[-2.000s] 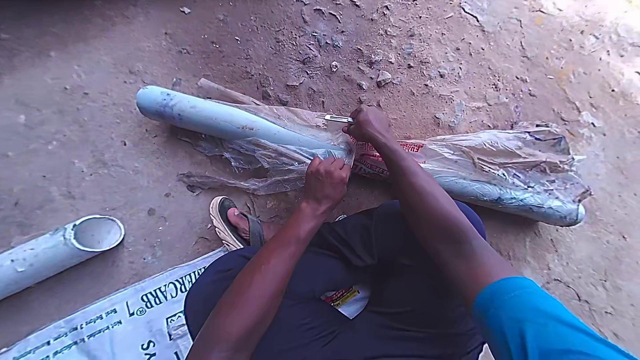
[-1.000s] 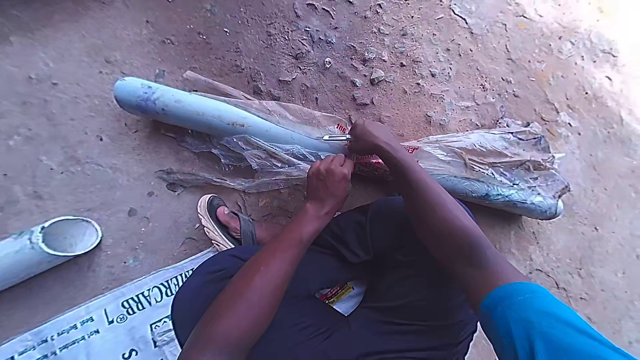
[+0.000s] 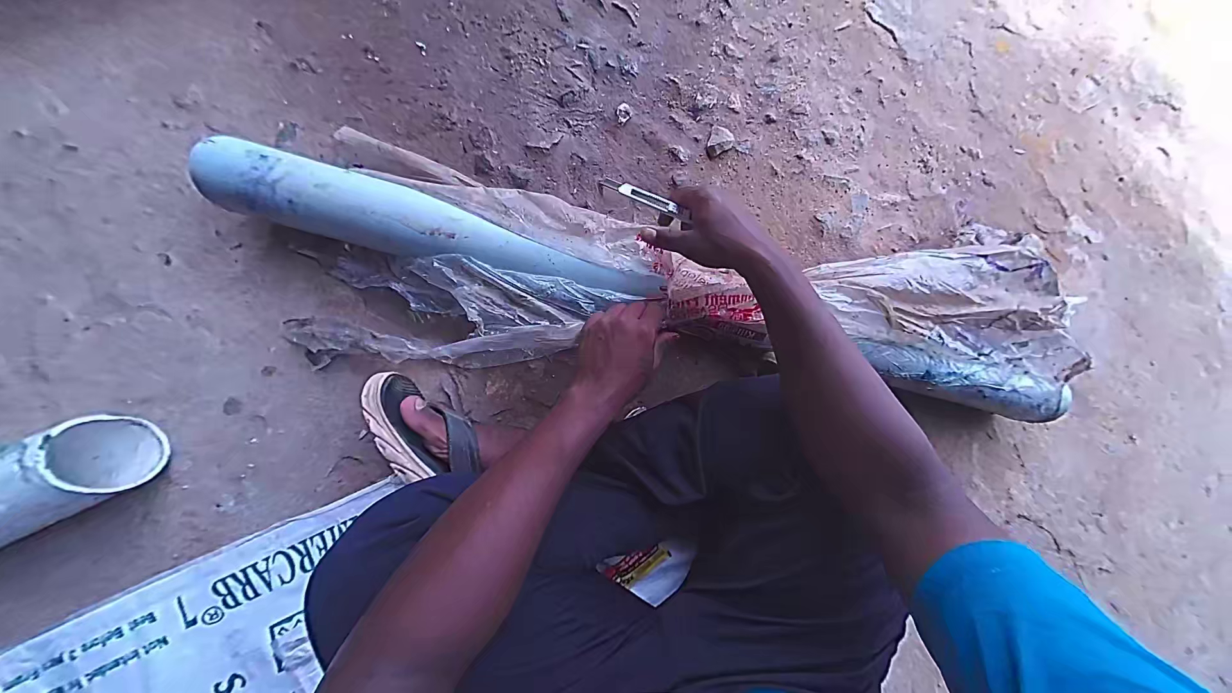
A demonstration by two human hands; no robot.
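Note:
A long pale-blue plastic pipe (image 3: pixel 385 214) lies across the ground in front of me. Torn clear plastic film (image 3: pixel 924 279) with red printing wraps its middle and right part, and loose strips spread to the left. My left hand (image 3: pixel 624 348) grips the film at the near side of the pipe's middle. Just above and to the right, my right hand (image 3: pixel 712 229) holds a utility knife (image 3: pixel 651 198), its tip pointing up and left over the ground beyond the pipe. What lies under the film at the middle is partly hidden.
Another pipe (image 3: pixel 101 454) with an open end lies at the left edge. A printed white woven sack (image 3: pixel 144 616) is spread at the lower left, beside my legs. My sandalled foot (image 3: pixel 419 428) is close to the near side of the film. Small stones dot the rough ground beyond.
My right hand with the knife has lifted away from the film to the far side of the pipe, baring more red print. My left hand stays at the pipe's middle.

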